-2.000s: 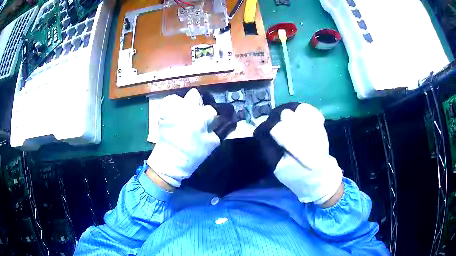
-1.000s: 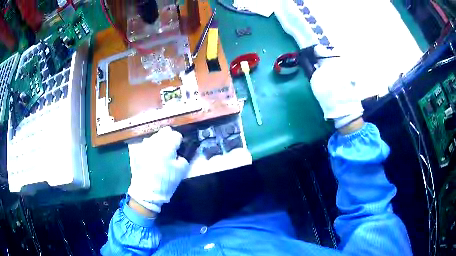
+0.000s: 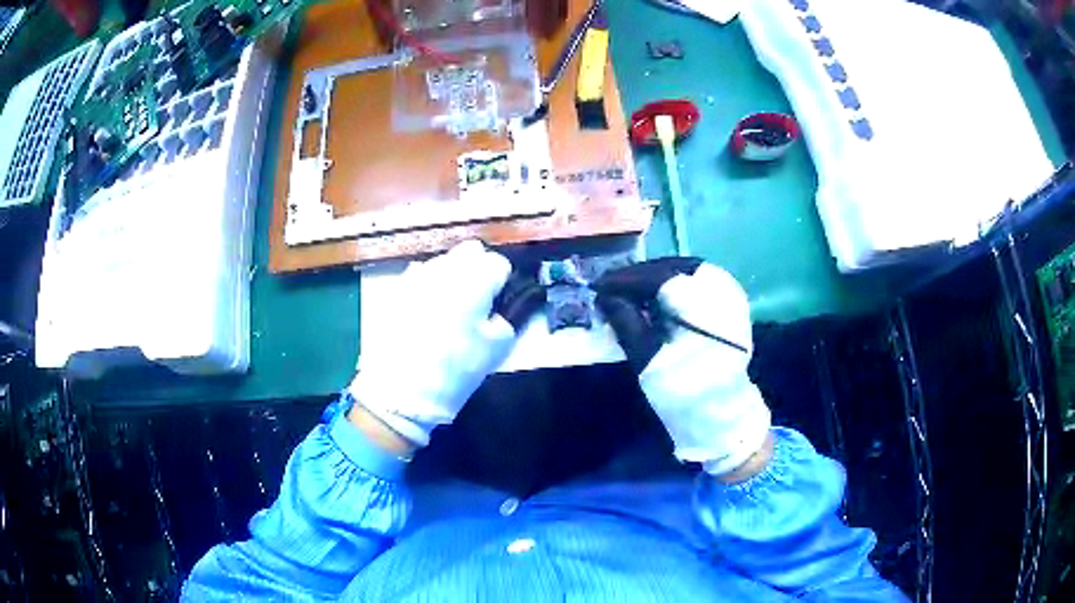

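Note:
My gloved left hand (image 3: 442, 324) is over the white paper sheet (image 3: 383, 295), its black fingertips bent beside the small dark grey cores (image 3: 571, 311). Whether it grips one is not clear. My gloved right hand (image 3: 690, 348) is on the other side of the cores, with a thin dark tool (image 3: 713, 333) lying across it. Its black fingertips point at a small piece with a greenish spot (image 3: 564, 272), between the two hands. The fingers hide part of the cores and sheet.
Behind the hands is the orange-brown fixture (image 3: 365, 147) with a silver-white frame (image 3: 413, 224) and clear plate (image 3: 442, 94). A pale stick (image 3: 672, 177) rests on a red-rimmed lid (image 3: 648, 121); a red-rimmed cup (image 3: 764, 138) is beside it. White trays stand left (image 3: 147, 283) and right (image 3: 943, 165).
My right hand has come back from the right tray to the cores on the sheet, opposite my left hand. The view has shifted, and my left hand remains at the sheet.

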